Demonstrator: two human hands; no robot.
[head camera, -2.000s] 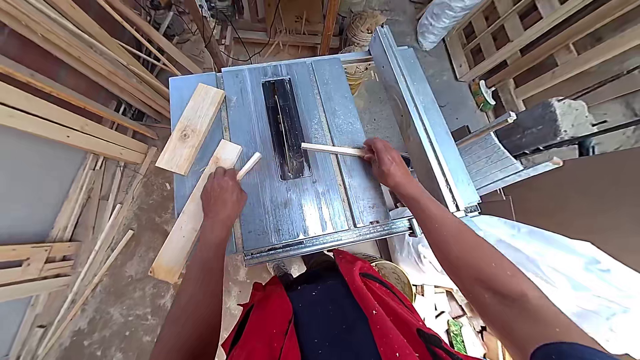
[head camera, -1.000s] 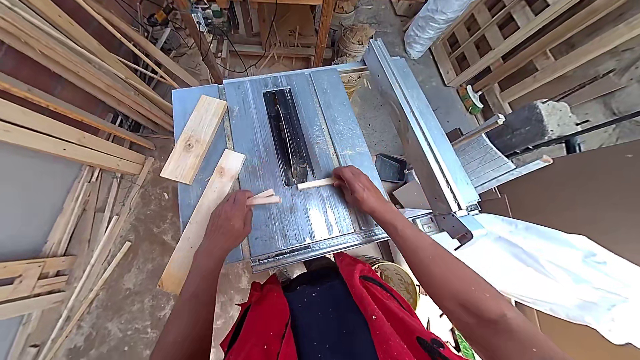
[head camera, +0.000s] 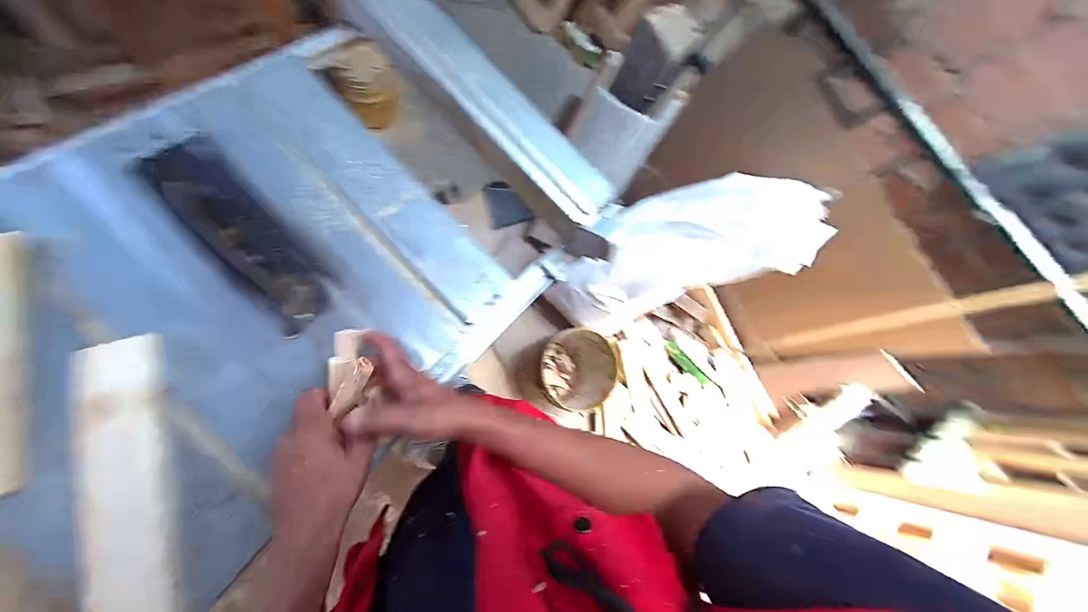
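Short wooden pieces (head camera: 347, 374) are bunched between my two hands, over the near part of a metal saw table (head camera: 357, 229). My left hand (head camera: 319, 450) is closed around their lower ends. My right hand (head camera: 395, 391) touches the same pieces from the right side, its fingers bent against them. Blur hides how firmly each hand grips. Beyond my hands lies the dark blade slot insert (head camera: 234, 229) of the table. A pale wooden board (head camera: 126, 467) rests on the table left of my left hand, and part of another board (head camera: 10, 365) shows at the left edge.
A metal rail (head camera: 501, 102) runs along the table's right side. White plastic sheeting (head camera: 714, 238) hangs by its near end. Below stand a round bucket (head camera: 580, 369) with wood scraps in it and a heap of offcuts (head camera: 671, 382). A large brown panel (head camera: 816, 195) is farther right.
My hands have come together near the table's near edge; one second ago they were apart, each holding small wooden pieces. The view has swung strongly to the right.
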